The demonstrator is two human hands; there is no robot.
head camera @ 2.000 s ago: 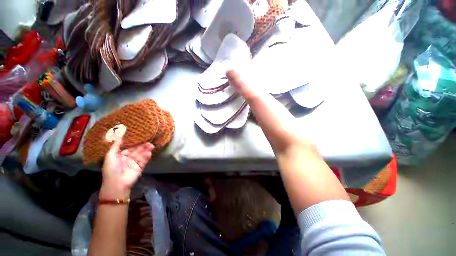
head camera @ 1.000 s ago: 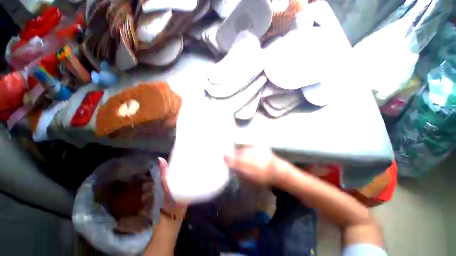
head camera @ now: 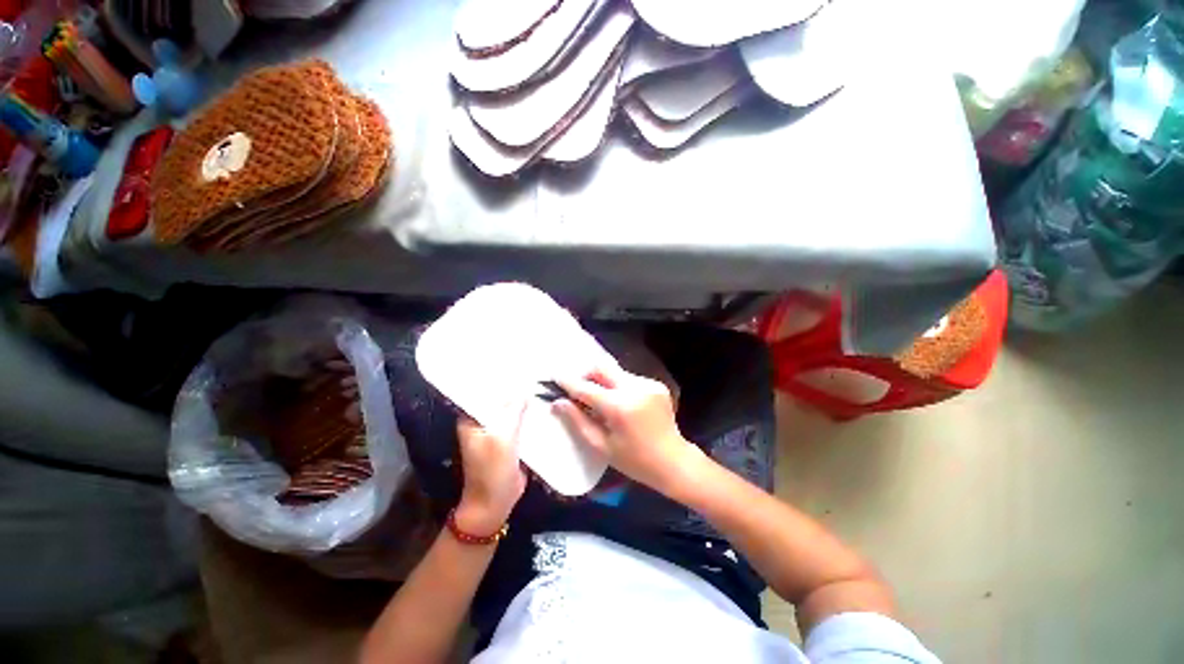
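Observation:
One plush piece (head camera: 500, 344) lies white side up over my lap, its brown side hidden underneath. My left hand (head camera: 491, 470) grips its lower left edge. My right hand (head camera: 626, 413) is over its right part, fingertips pinched at the middle of the white face. A small black tool (head camera: 551, 389), possibly thread snips, shows at those fingertips. No needle or thread can be made out.
A brown-side-up stack (head camera: 266, 156) lies beside a red phone (head camera: 136, 182) at table left. White-side-up pieces (head camera: 539, 110) overlap at table centre. An open plastic bag of pieces (head camera: 195, 454) stands left of my knees; a red stool or basket (head camera: 831, 389) is under the table's right.
The view has tilted down. My left hand left the brown stack and my right hand left the white pieces. A white-side-up piece came off the table to my lap, and both hands are on it.

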